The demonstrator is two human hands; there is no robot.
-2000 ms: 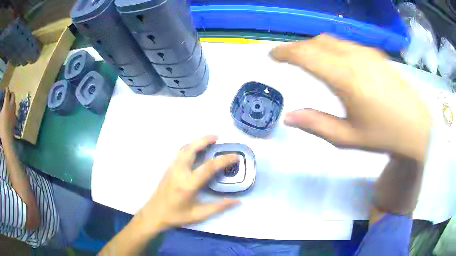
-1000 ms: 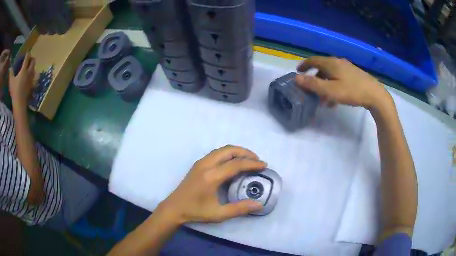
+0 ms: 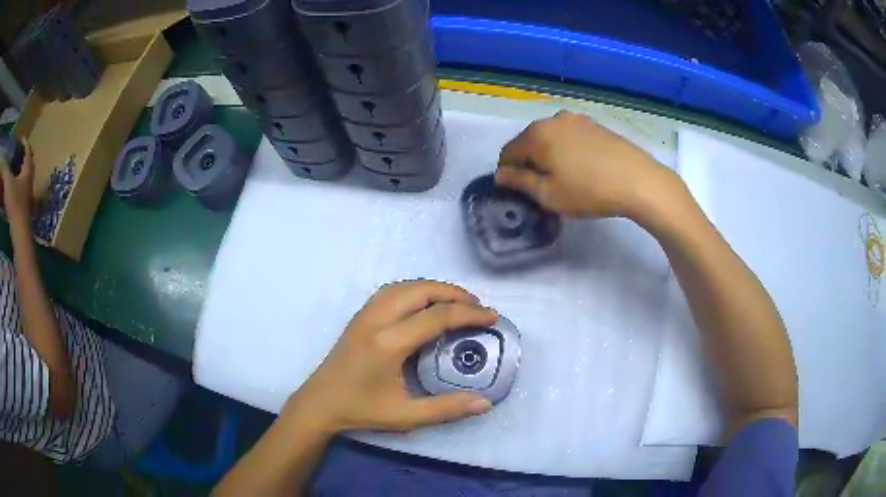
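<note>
A grey plastic housing [image 3: 469, 358] sits closed side up on the white foam sheet [image 3: 321, 233], its recessed rounded square and round centre hole showing. My left hand [image 3: 389, 359] grips it from the left, fingers along the far side and thumb along the near side. A second, dark housing [image 3: 505, 225] is beyond it, open side up and slightly blurred, with a round boss inside. My right hand [image 3: 583, 170] holds it at its far right rim with the fingertips. Whether it touches the sheet is hard to tell.
Two tall columns of stacked housings [image 3: 374, 97] stand at the sheet's far edge. Beyond is a blue bin [image 3: 622, 68]. Three loose housings [image 3: 209, 160] and a cardboard tray [image 3: 92, 146] are at left, beside another worker's arm [image 3: 27, 291]. A second white sheet [image 3: 777, 243] lies right.
My left hand has closed around the near housing. My right hand, empty two seconds ago, took hold of the far housing, which was tilted on its side a second ago and now faces open side up.
</note>
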